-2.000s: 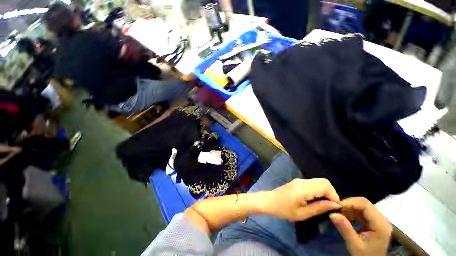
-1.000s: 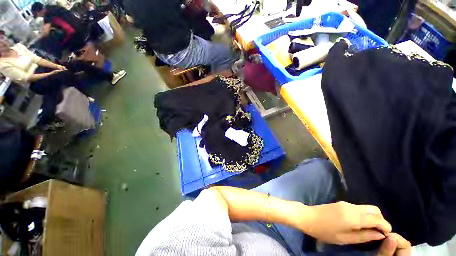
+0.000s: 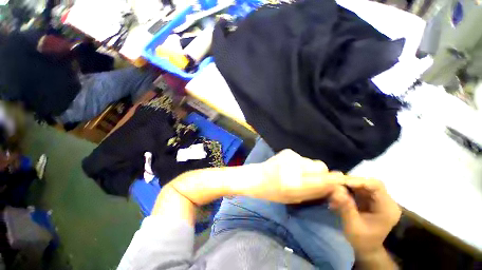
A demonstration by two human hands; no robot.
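Note:
A large black garment (image 3: 301,79) lies in folds on the white machine table and hangs over its near edge, with a little cream-gold embroidery at its top. My left hand (image 3: 296,179) and my right hand (image 3: 367,211) meet over my lap, just below the garment. Their fingertips pinch a dark piece of cloth, mostly hidden by the fingers; whether it joins the garment I cannot tell. The picture is blurred.
A blue basket (image 3: 169,67) with white and yellow cylinders stands at the upper left of the table. A blue crate (image 3: 145,196) on the left bears black embroidered pieces (image 3: 140,140). A seated person (image 3: 42,79) is at the far left. Dark snips (image 3: 465,140) lie on the right.
The view has swung back to the right, so the crate, basket and garment sit further left and higher. My hands stay together at the dark cloth; the right hand shows more fully.

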